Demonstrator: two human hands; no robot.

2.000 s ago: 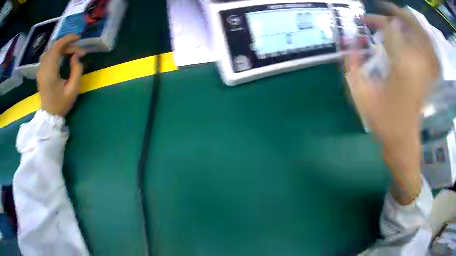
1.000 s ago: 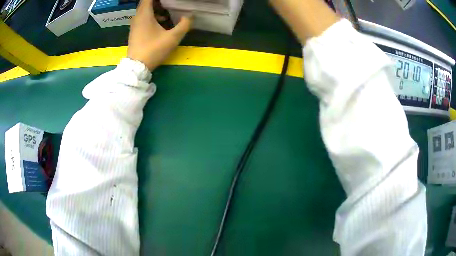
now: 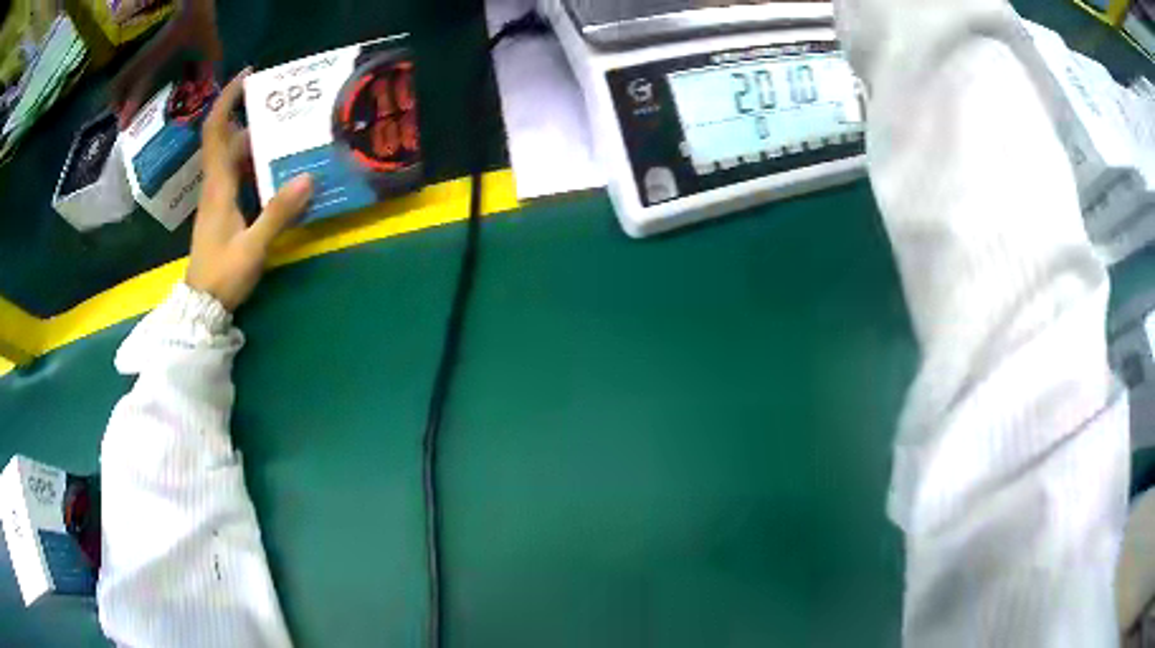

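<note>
My left hand (image 3: 241, 209) holds a white retail box (image 3: 336, 127) at the upper left, its thumb on the blue panel; the face with "GPS" and a black-red round watch picture is toward me. The box is just beyond the yellow strip (image 3: 342, 237). The weighing scale (image 3: 735, 120) stands at the upper middle; its display (image 3: 766, 108) reads about 201.0. Part of its metal pan (image 3: 684, 13) shows at the top edge. My right forearm in a white sleeve crosses the scale's right side; my right hand is beyond the top edge, out of view.
A black cable (image 3: 450, 367) crosses the green mat (image 3: 659, 443). Two boxes stand beyond the strip at left, with a blurred, dark hand-like shape above them. Another GPS box (image 3: 53, 532) lies at lower left. White cartons stand at right. A paper sheet (image 3: 545, 127) lies beside the scale.
The view has swung so the scale is more central. My left hand's box now shows its front face. My right forearm now reaches up over the scale's right side, and its hand has left view.
</note>
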